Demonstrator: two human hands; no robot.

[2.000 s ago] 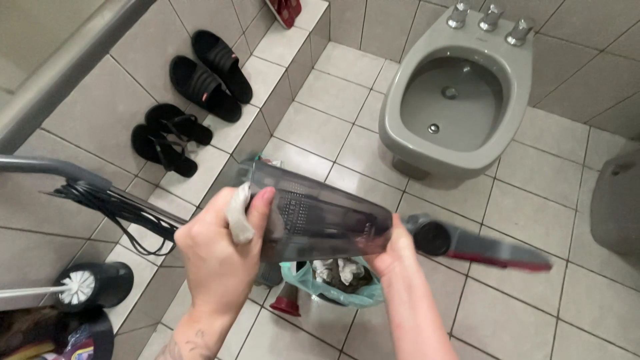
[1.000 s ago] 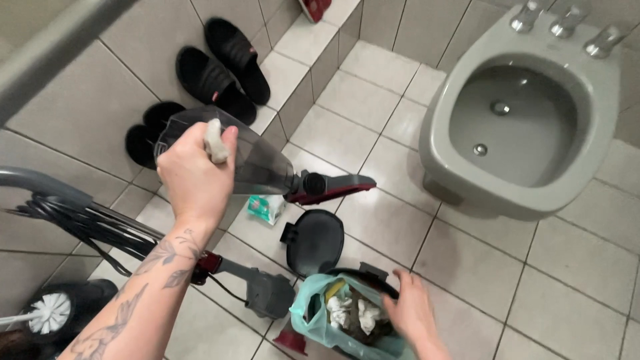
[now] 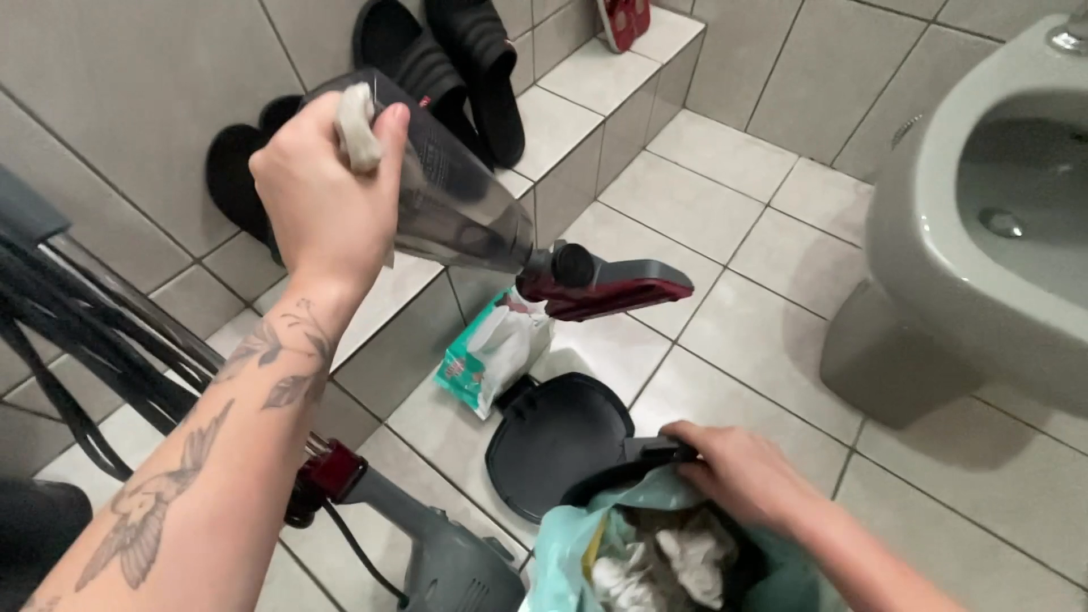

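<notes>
My left hand (image 3: 331, 183) grips the upper end of a translucent dark vacuum dust container (image 3: 463, 195), with a whitish cloth or wad between thumb and fingers. A grey and red nozzle piece (image 3: 608, 285) sticks out from its lower end. At the lower right, my right hand (image 3: 731, 467) grips the black rim of a trash bin (image 3: 659, 450) lined with a teal bag (image 3: 565, 544), which holds crumpled white paper and other waste. A round black lid (image 3: 561, 446) lies on the floor beside the bin.
The vacuum's grey body (image 3: 459, 561) and corded handle stand at lower left. A green and white wipes packet (image 3: 497, 348) lies by the tiled ledge (image 3: 586, 76). Black slides (image 3: 476, 76) and red footwear (image 3: 625, 21) rest on the ledge. A grey bidet (image 3: 926, 246) stands at right.
Two seconds ago both hands were on the dust container. My right hand has left it and now holds the bin's rim, while the container stays in my left hand.
</notes>
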